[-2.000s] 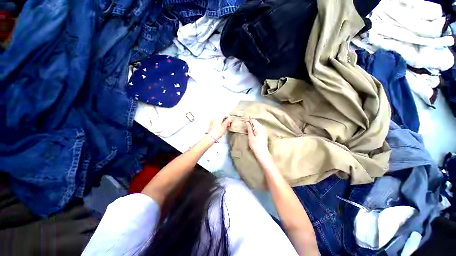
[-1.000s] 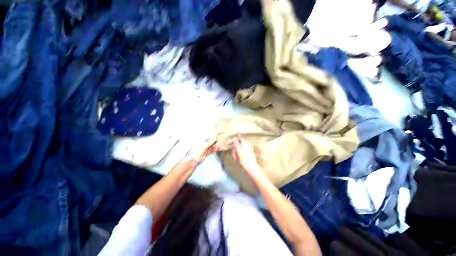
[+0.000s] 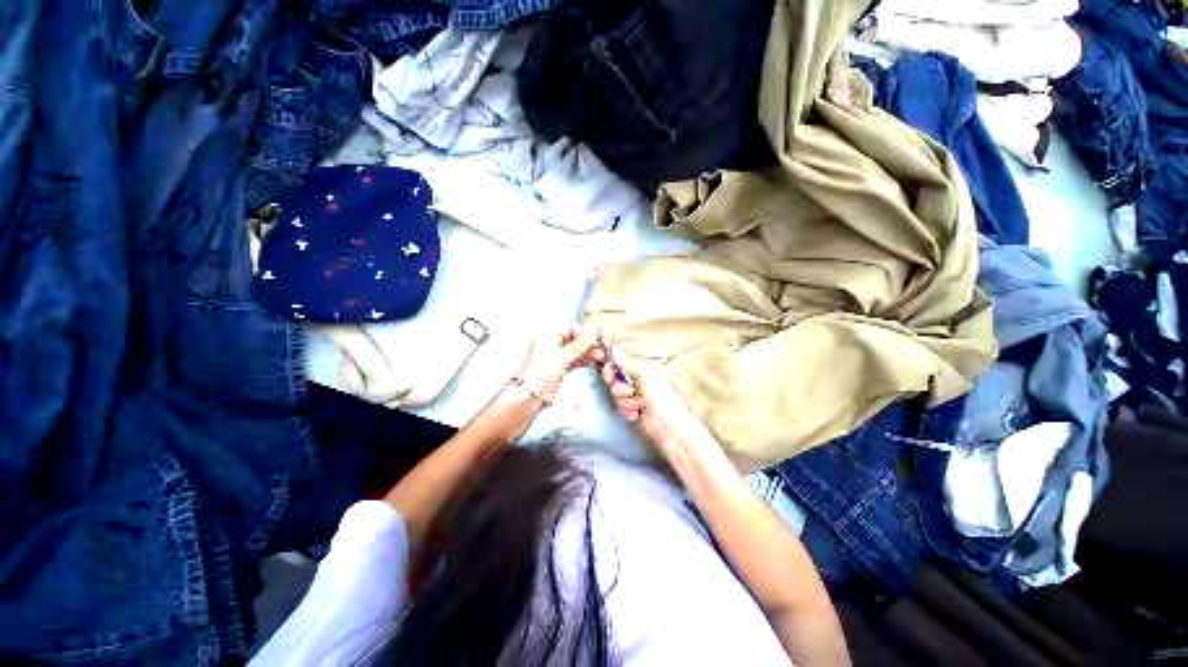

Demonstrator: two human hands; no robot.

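Khaki trousers lie in a loose heap before me, one leg running up to the top of the view. My left hand pinches the near left edge of the khaki cloth. My right hand is closed around a small dark tool, likely thread snips, its tip at the same edge beside my left fingertips. Most of the tool is hidden in the hand.
A blue denim pile fills the left. A navy printed cloth lies on the white table. Black garments are beyond, white garments at far right, pale grey-blue jeans right, brown garments lower right.
My right hand has moved slightly down and turned, and the small tool now shows in it. The khaki edge is still at my left fingertips. The view has shifted.
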